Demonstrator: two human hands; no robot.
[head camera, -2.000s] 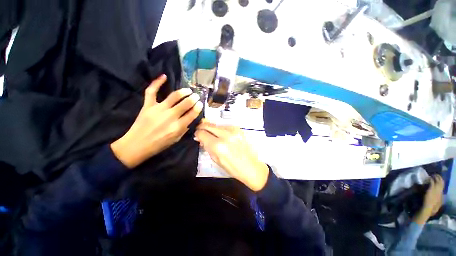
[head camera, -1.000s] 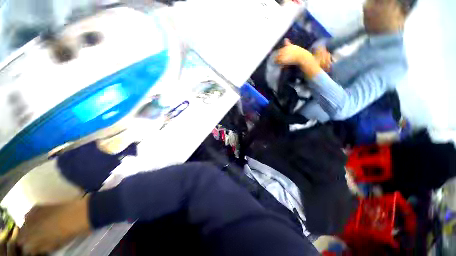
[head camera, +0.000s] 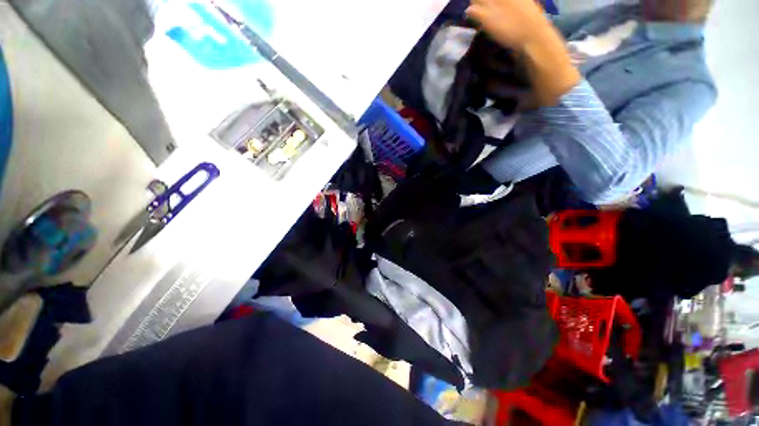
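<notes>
Neither of my hands can be made out; my dark sleeve runs along the bottom to the lower left, where the picture edge cuts it off. Purple-handled scissors (head camera: 187, 190) lie on the white machine table (head camera: 241, 212). A dark cloth scrap (head camera: 65, 306) lies at the lower left, beside a beige item (head camera: 18, 326). A shiny dish (head camera: 52, 235) with blue-teal items in it stands left of the scissors. A recessed tray (head camera: 270, 137) holds small metal and yellowish parts.
A printed scale (head camera: 166, 309) runs along the table's front edge. A blue plastic crate (head camera: 391, 133) is beyond the edge. Another person's arm (head camera: 582, 137) works on dark cloth at the upper right. Dark garments (head camera: 474, 283) and red crates (head camera: 587, 333) are at the right.
The view has swung right, away from the needle area. My hands, earlier on the black garment at the needle, have left the picture; my sleeve now lies lower.
</notes>
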